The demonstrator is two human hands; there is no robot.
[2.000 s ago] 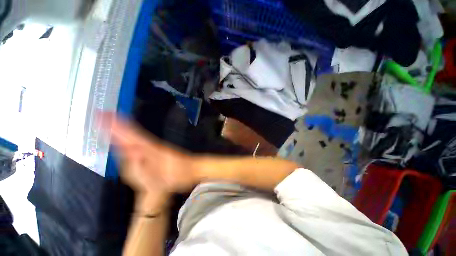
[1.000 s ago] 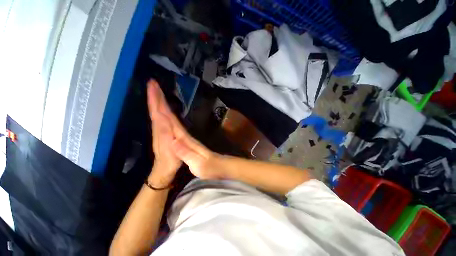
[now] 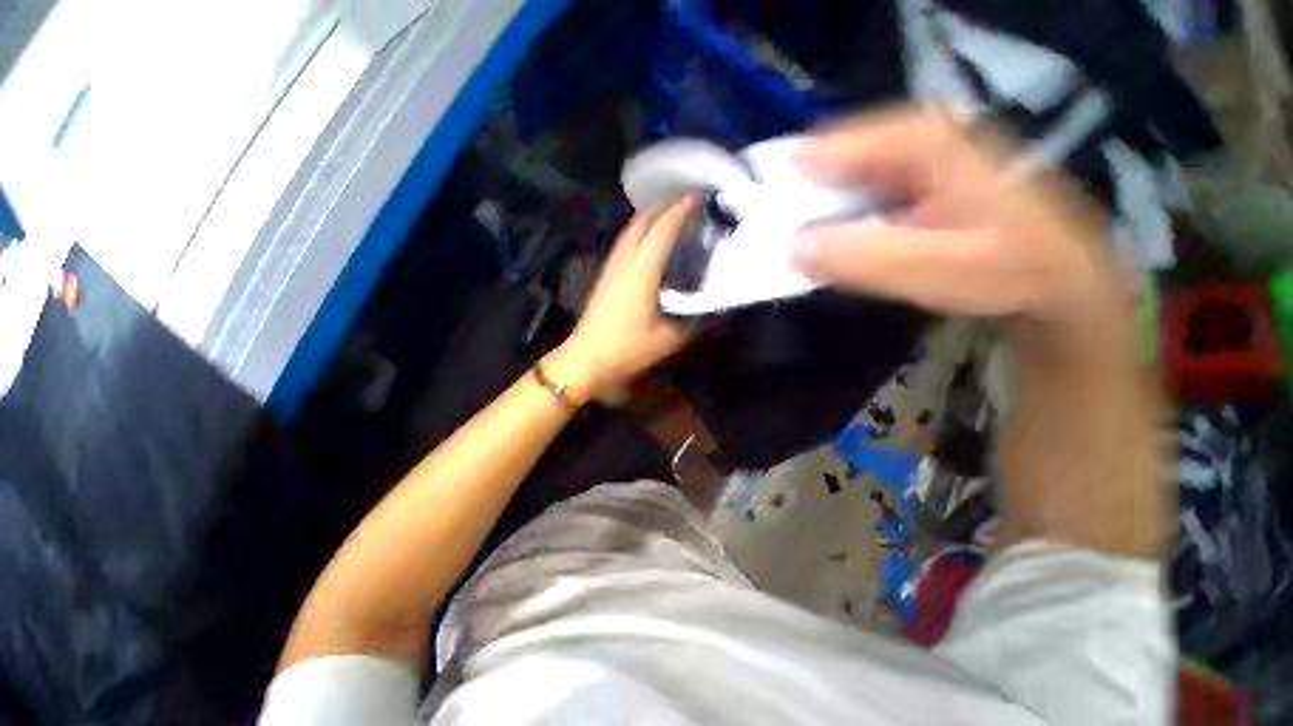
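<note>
White cloth with dark parts [image 3: 766,234] lies in front of me, below the table's edge, bunched and curled at its upper left. My left hand [image 3: 631,291], with a thin bracelet on the wrist, holds the cloth's left side. My right hand [image 3: 950,220] is blurred at the cloth's right side, fingers and thumb spread across its edge. Whether it grips cannot be told. Black cloth [image 3: 808,376] hangs below the white cloth.
The white table [image 3: 213,170] with a blue edge is at upper left, with dark cloth [image 3: 99,482] at its near end. A blue basket [image 3: 723,64] is at the top. A red basket [image 3: 1219,341] is at right. Scraps lie on a brown surface [image 3: 808,532] with blue patches.
My hands were pressed together near the table; they have parted and moved right and up to the cloth heap. My left hand has taken hold of white cloth. The view has shifted.
</note>
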